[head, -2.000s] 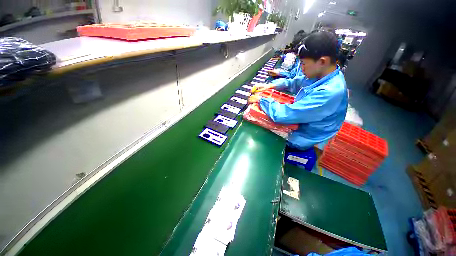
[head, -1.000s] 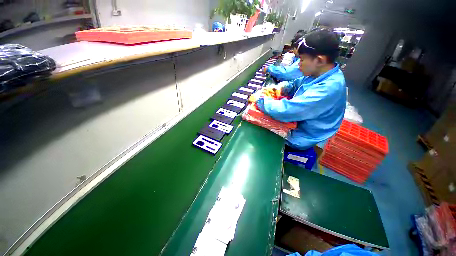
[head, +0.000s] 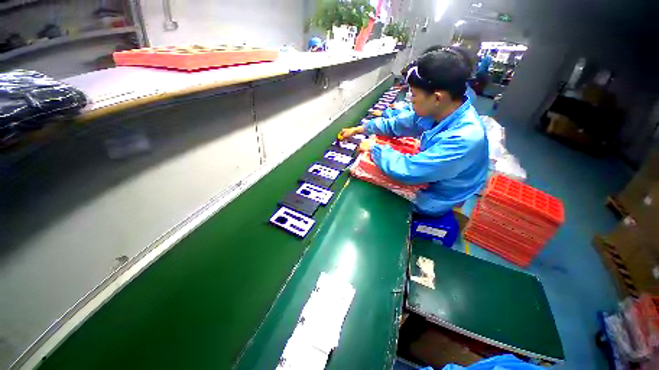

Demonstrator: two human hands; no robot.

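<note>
Neither of my hands is in view. A blue sleeve or cloth (head: pixel 491 363) shows at the bottom edge, with no hand on it. White printed cards (head: pixel 318 325) lie overlapping on the glossy green ledge in front of me. Several open gift boxes lie in a row on the green belt. The nearest has a white insert tray (head: pixel 293 221) with dark cutouts. A black box lid (head: pixel 299 204) lies beside it, between it and the following insert.
A worker in a blue smock (head: pixel 441 155) leans over red-orange trays (head: pixel 383 173) beside the belt. More trays (head: pixel 514 217) stand stacked on the floor. A blue bin (head: pixel 433 228) is below. A shelf at upper left holds an orange tray (head: pixel 194 57) and shiny black bags (head: pixel 36 101).
The box row has moved along the belt toward me, down and left. The neighbouring worker has reached a hand out over the boxes. The cards on the ledge have stayed in place.
</note>
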